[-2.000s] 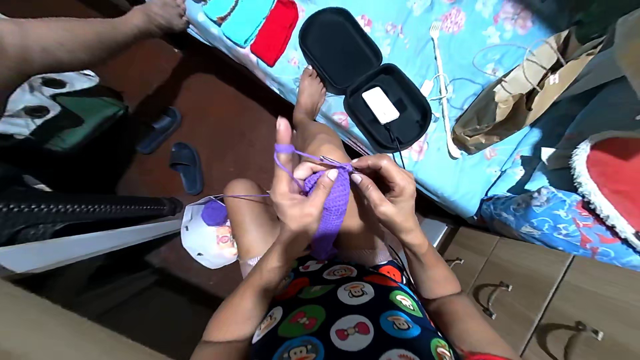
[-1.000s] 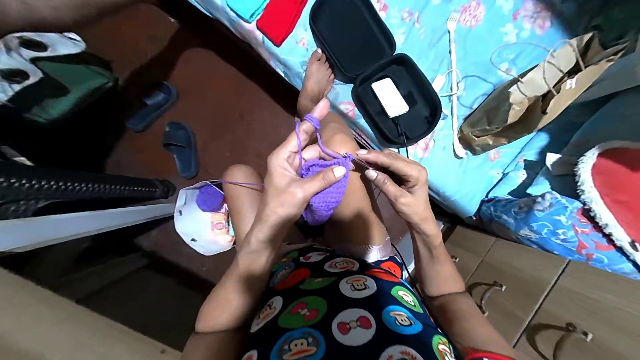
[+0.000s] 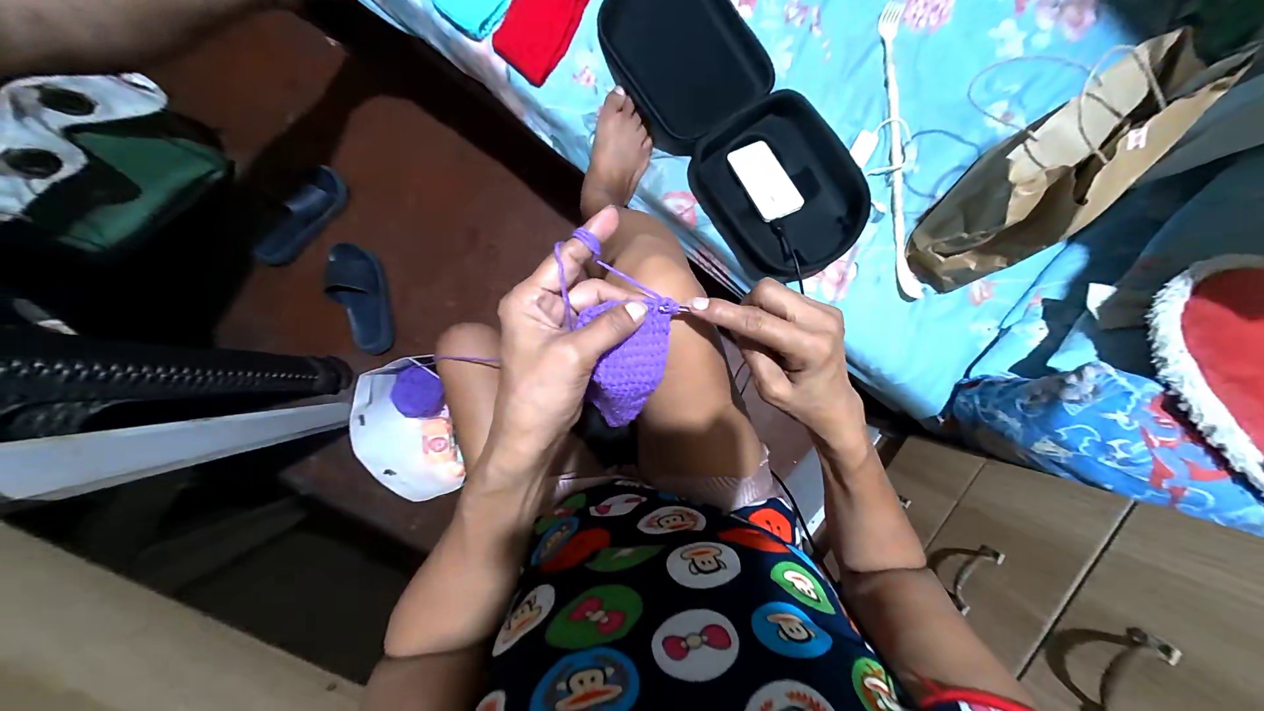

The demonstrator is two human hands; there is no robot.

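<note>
My left hand [image 3: 553,346] pinches the top edge of a purple crocheted piece [image 3: 632,370] between thumb and fingers, above my lap. Purple yarn [image 3: 585,242] is wrapped round its raised index finger and runs down to the stitches. My right hand [image 3: 790,346] holds a thin metal crochet hook [image 3: 684,309], whose tip is in or at the piece's upper right corner; most of the hook is hidden by the fingers. A strand leads left to a purple yarn ball [image 3: 418,392] inside a white container [image 3: 380,449] beside my knee.
On the floral bed sheet [image 3: 948,118] lie an open black case [image 3: 706,183] with a white device [image 3: 766,181], a white back scratcher [image 3: 897,168], a brown paper bag [image 3: 1047,188] and a red cloth [image 3: 538,38]. Slippers [image 3: 358,296] are on the floor. Wooden drawers [image 3: 1047,583] stand at right.
The raised left index finger and the yarn round it have tilted, and the right hand has shifted slightly about the stitches. Both hands keep hold of the work. The view has shifted somewhat.
</note>
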